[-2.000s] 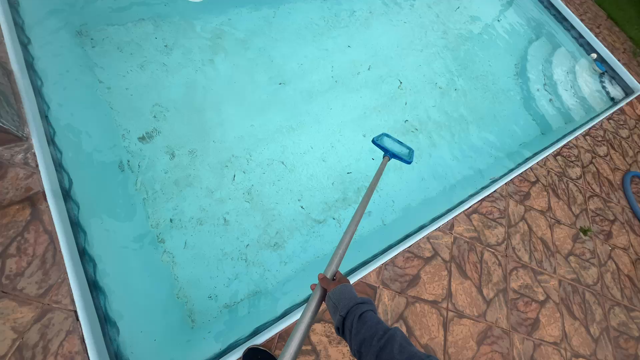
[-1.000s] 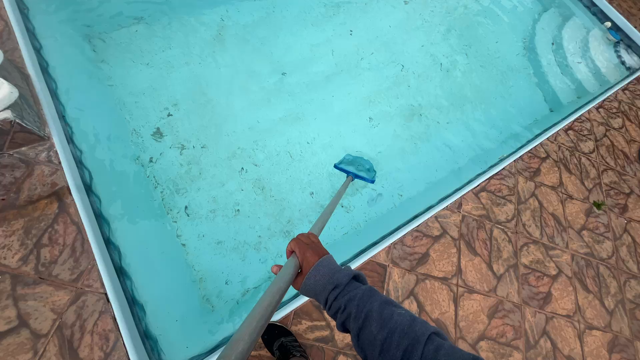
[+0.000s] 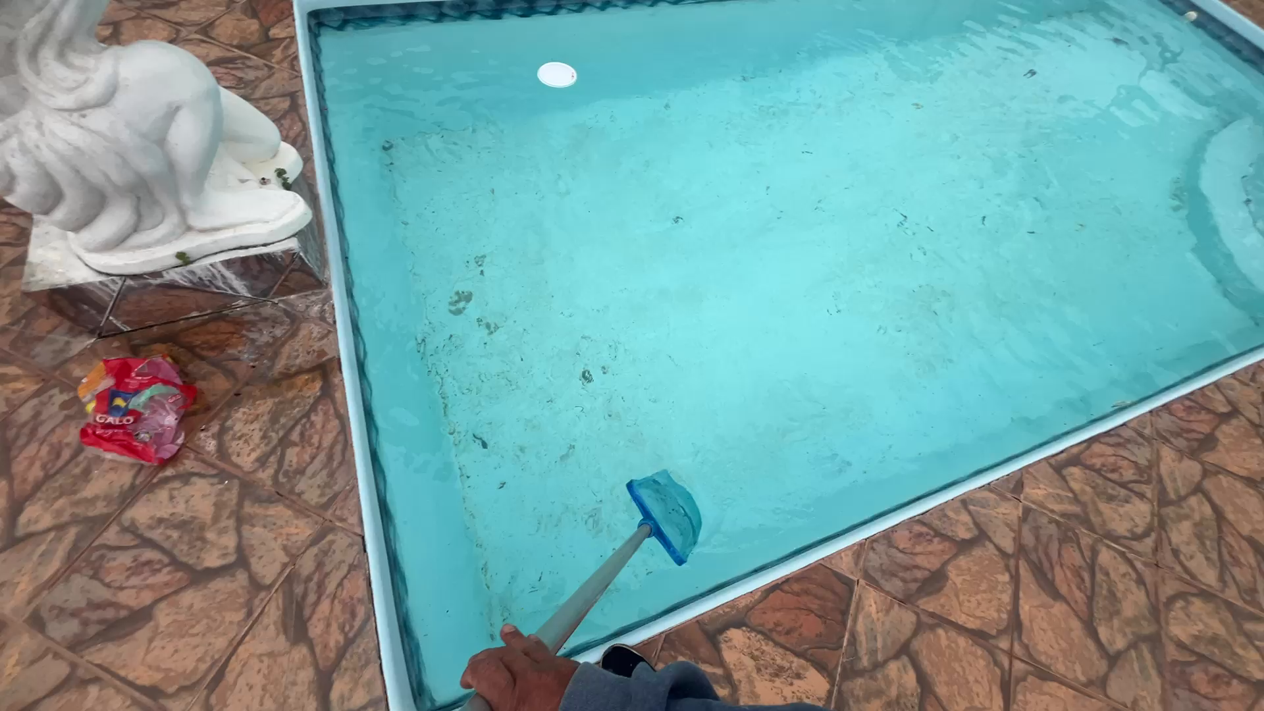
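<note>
My right hand (image 3: pixel 518 674), at the bottom of the view below a blue-grey sleeve, is closed around the grey pole (image 3: pixel 592 591) of a pool skimmer. The pole slants up and right over the near corner of the pool (image 3: pixel 750 296). At its far end the blue skimmer net (image 3: pixel 670 515) is at the water, its frame tilted. Dark debris and stains lie scattered on the light blue pool floor. My left hand is out of the frame.
A white statue (image 3: pixel 148 148) stands on a tiled plinth at the upper left, beside the pool's white edge (image 3: pixel 346 355). A crumpled red plastic bag (image 3: pixel 138 410) lies on the stone-patterned paving. A white disc (image 3: pixel 557 74) shows near the far left corner, and a curved step (image 3: pixel 1239 188) at the right.
The view has swung left, bringing in the statue and the bag. The skimmer net has moved toward the pool's near left corner, with my right hand still on the pole.
</note>
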